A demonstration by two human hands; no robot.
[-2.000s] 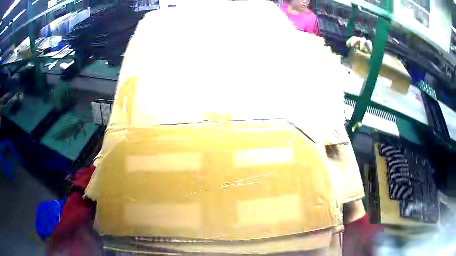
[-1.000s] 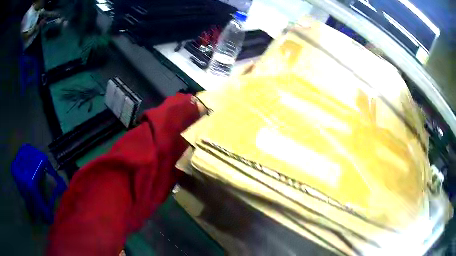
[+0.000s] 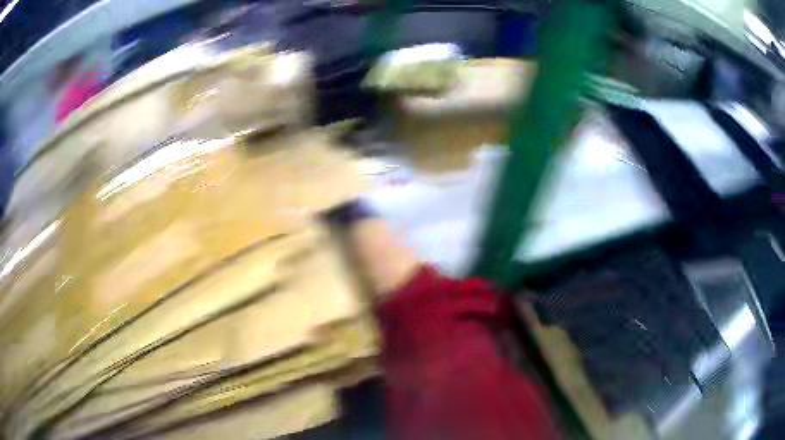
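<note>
A bulky tan cardboard stack (image 3: 198, 249) fills the left half of the view, close to me, its layered sheets fanned towards the lower left. The picture is strongly blurred. My right hand (image 3: 357, 228) is at the stack's right edge and holds it there, with a dark patch at the hand, a bare wrist and a red sleeve below. Its fingers are blurred and mostly hidden. My left hand is not in view.
A green post (image 3: 542, 146) rises right of my hand. Behind it, a tan box (image 3: 452, 129) with a pale thing on top stands on a white surface. Dark ribbed panels (image 3: 620, 318) lie on cardboard at lower right. A blurred person in pink (image 3: 79, 93) shows far left.
The view has swung right. The cardboard stack now lies at the left instead of the right. The left sleeve, bottle and blue stool have left the view; my right sleeve and wrist have come in.
</note>
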